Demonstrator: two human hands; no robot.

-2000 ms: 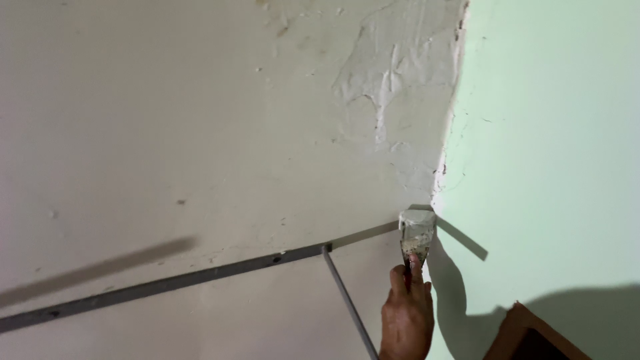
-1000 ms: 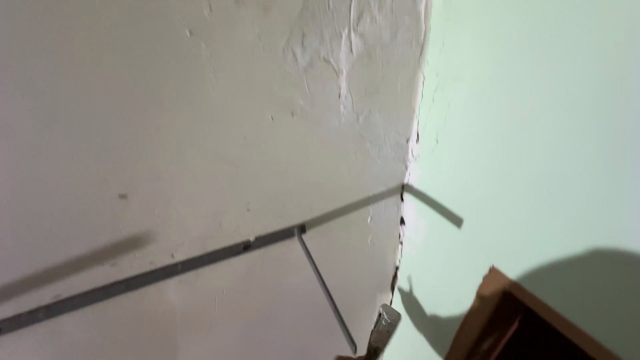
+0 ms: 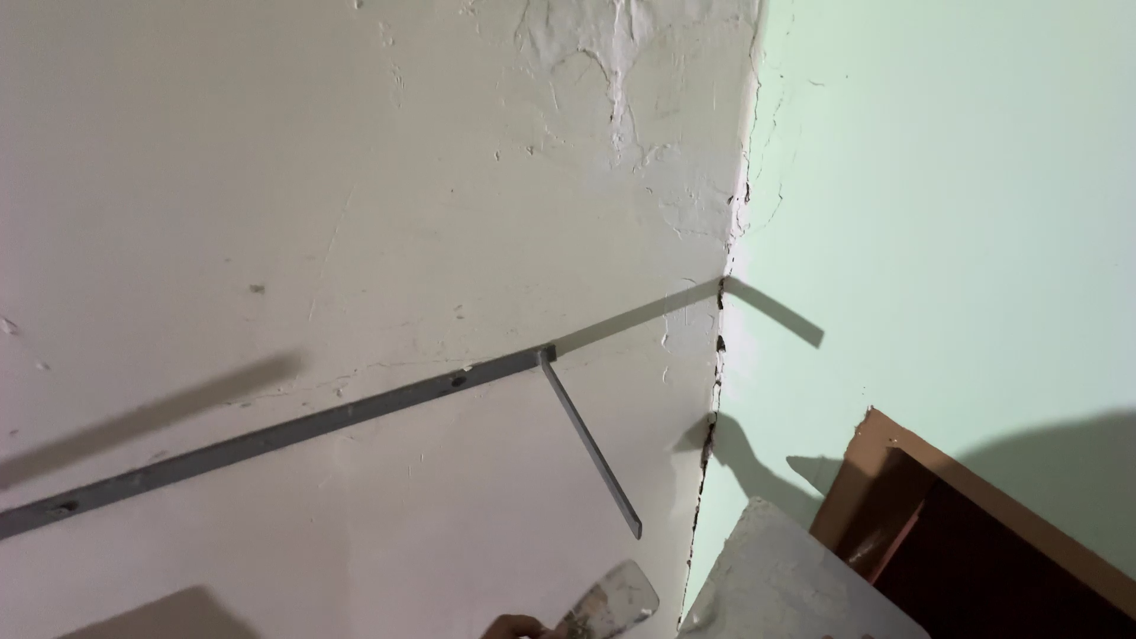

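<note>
At the bottom edge, my left hand (image 3: 516, 627) grips a putty knife (image 3: 617, 599), its broad metal blade smeared with filler and pointing up and right. A flat grey plate (image 3: 790, 572) coated with pale filler rises at the lower right; only fingertips of my right hand (image 3: 848, 636) show at its lower edge. Above them runs the wall corner (image 3: 721, 346), where a jagged dark crack separates the off-white wall (image 3: 426, 222) from the pale green wall (image 3: 958, 213). The blade touches neither wall visibly. Most of both hands is out of frame.
A grey metal rail (image 3: 293, 430) slants along the off-white wall, with a thin metal arm (image 3: 593, 448) projecting from its right end. A brown frame (image 3: 994, 484) around a dark recess stands at the lower right. Rough, peeling plaster (image 3: 617, 80) lies near the top.
The hand with the putty knife has dropped from the wall corner to the bottom edge. The coated plate has come into view at the lower right.
</note>
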